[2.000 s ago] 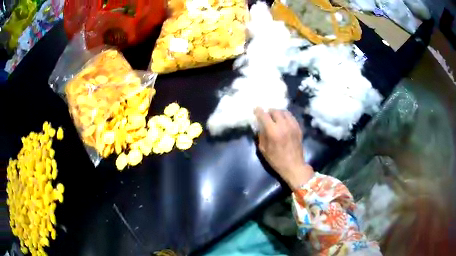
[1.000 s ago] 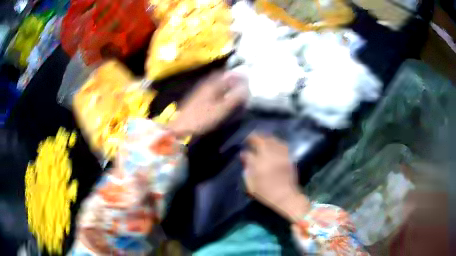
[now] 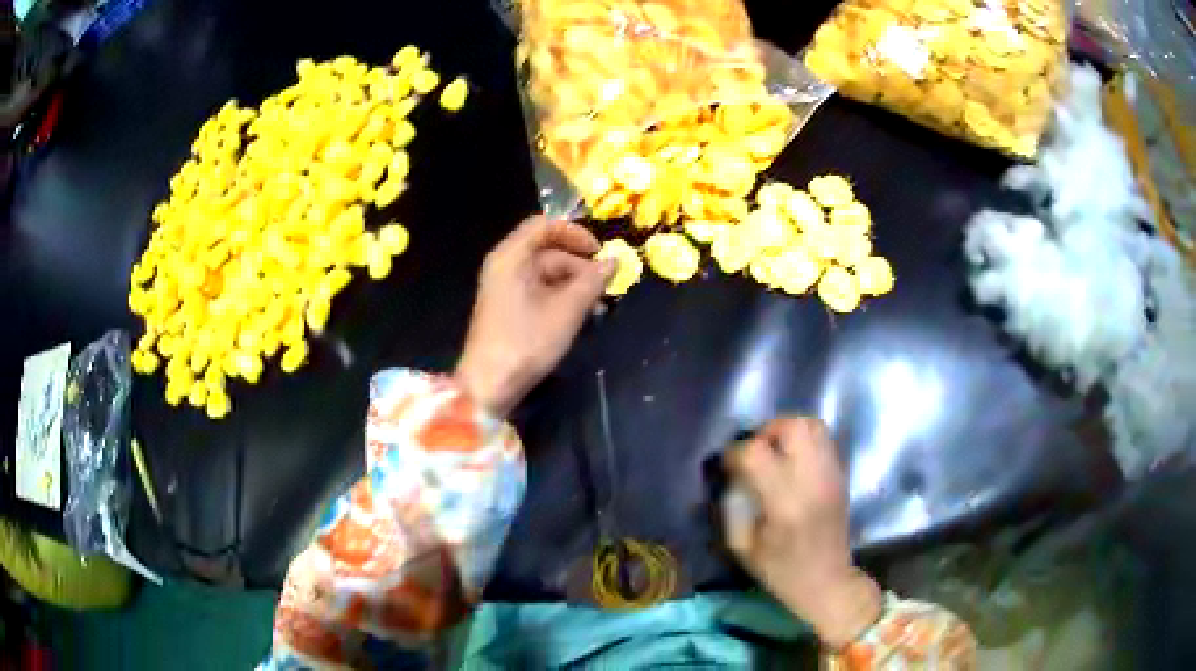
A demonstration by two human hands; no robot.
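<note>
My left hand (image 3: 531, 315) is at the centre, thumb and finger pinched at the edge of a flat yellow disc (image 3: 619, 266) lying beside other discs. My right hand (image 3: 797, 524) is lower right, over the table's front part, fingers curled round a small, blurred white tuft of stuffing (image 3: 741, 509). A loose group of flat yellow pieces (image 3: 800, 239) lies in front of an open clear bag of pieces (image 3: 643, 92). White stuffing (image 3: 1069, 262) lies at the right. A thin upright shaft (image 3: 605, 446) lies between my hands, with brownish-yellow loops (image 3: 634, 573) at its lower end.
A large pile of plump yellow pieces (image 3: 269, 230) covers the left. A second bag of pieces (image 3: 951, 59) is at top right. At the left edge are a white card (image 3: 43, 423), a crumpled clear bag (image 3: 97, 446) and a thin yellow strip (image 3: 143, 472).
The view has swung left. My left hand has come in and reached the flat discs. My right hand has left the white stuffing and moved nearer the front edge with a small tuft.
</note>
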